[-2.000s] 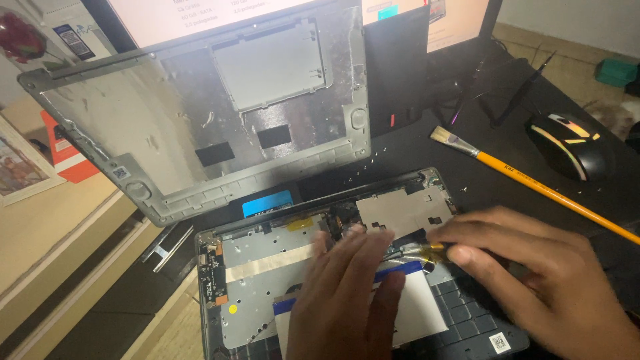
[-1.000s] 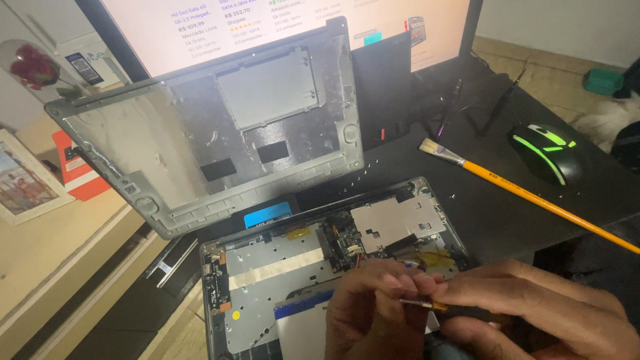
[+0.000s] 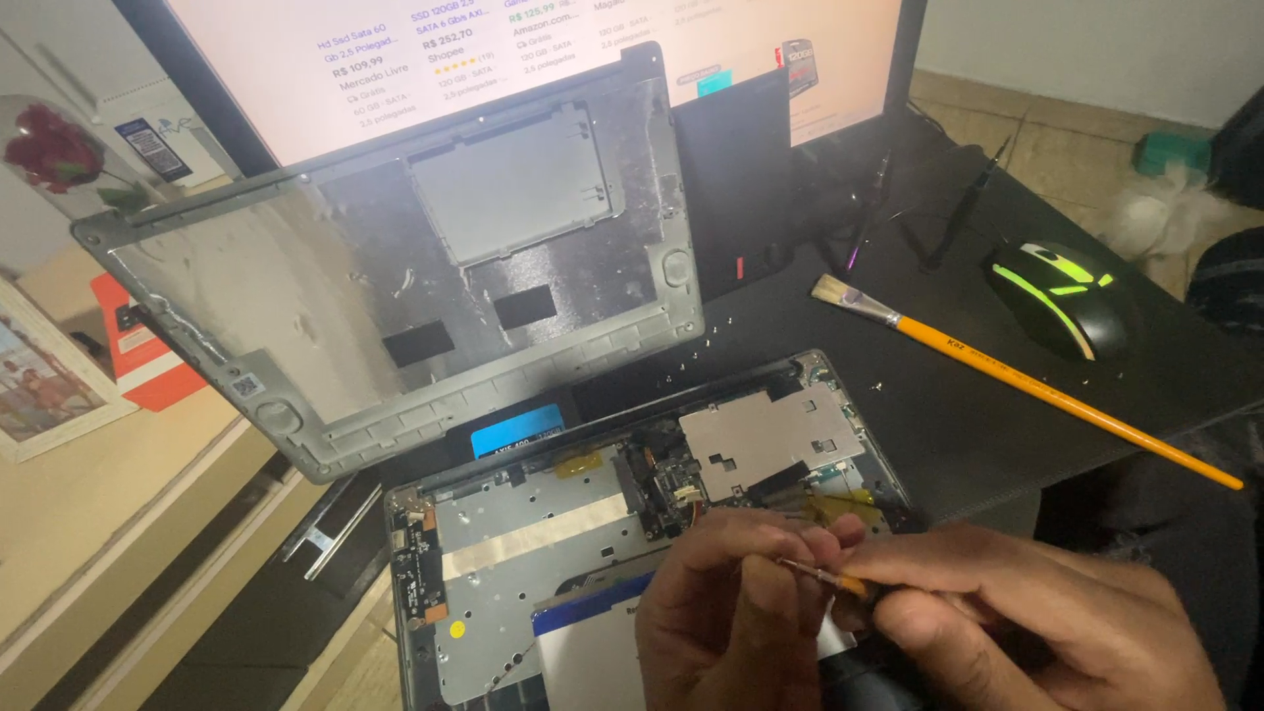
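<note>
An opened laptop base (image 3: 533, 543) lies on the dark desk, its circuit boards and metal plates bare. Over its lower right part, my right hand (image 3: 1027, 612) holds a small screwdriver (image 3: 825, 575) with an orange part on its handle. The tip reaches the fingertips of my left hand (image 3: 741, 612), which are pinched together; whether something tiny is between them cannot be told. Beneath my left hand lies a white battery pack with a blue edge (image 3: 592, 642), partly hidden. The laptop's grey bottom cover (image 3: 553, 355) stands tilted behind the base.
A paintbrush (image 3: 1047, 390) with a yellow handle and a computer mouse (image 3: 1062, 296) lie at the right. Small screws (image 3: 696, 355) are scattered behind the base. A lit monitor (image 3: 553, 59) stands at the back. A blue drive (image 3: 518, 430) lies between cover and base.
My left hand was spread flat over the battery two seconds ago; its fingers have since come together at the screwdriver's tip. My right hand still holds the tool.
</note>
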